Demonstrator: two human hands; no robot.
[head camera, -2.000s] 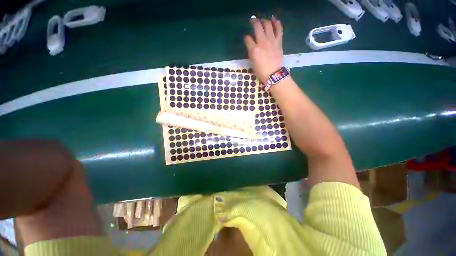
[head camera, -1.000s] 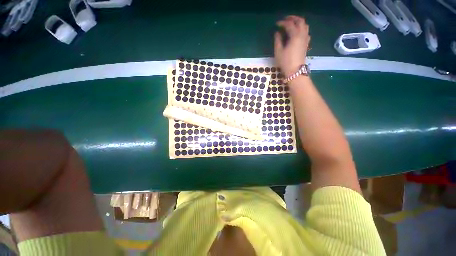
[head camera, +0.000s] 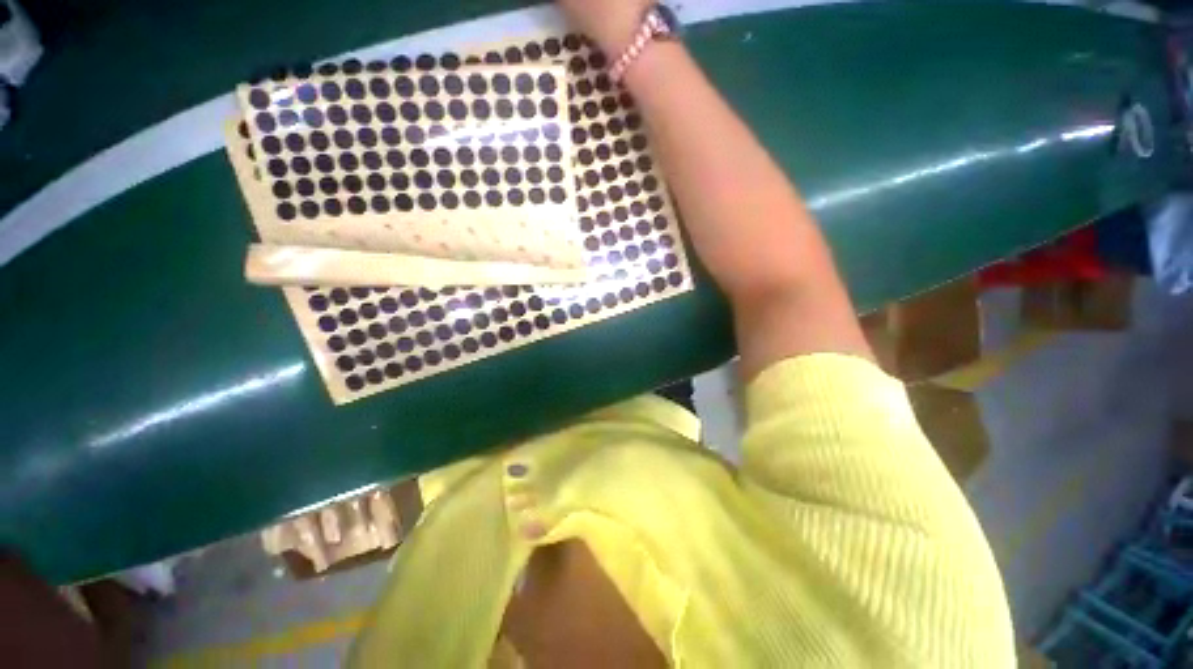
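A cream adhesive dot sheet (head camera: 412, 141) with rows of black dots lies on the green surface, its near edge curled into a roll with the tan liner showing. Under it lies another dot sheet (head camera: 625, 190), showing at the right and the near side. Bright reflections cross both. My right hand (head camera: 610, 16) is at the top edge, just beyond the sheets' far right corner. Its fingers are cut off, so what they do is hidden. My left hand is out of the picture; only a dark blurred part of that arm shows at the lower left.
The green bench (head camera: 916, 118) has a curved white strip (head camera: 144, 167) beyond the sheets. Part of a white housing (head camera: 16, 50) shows at the upper left. Below are a cardboard box with tan pieces (head camera: 338, 533), more boxes (head camera: 935, 333), a red object (head camera: 1047, 261) and blue-green racks (head camera: 1125, 595).
The view has tilted and shifted, so the sheets sit higher and further left. My right hand has moved to the top edge and is cut off. Most housings have left the view.
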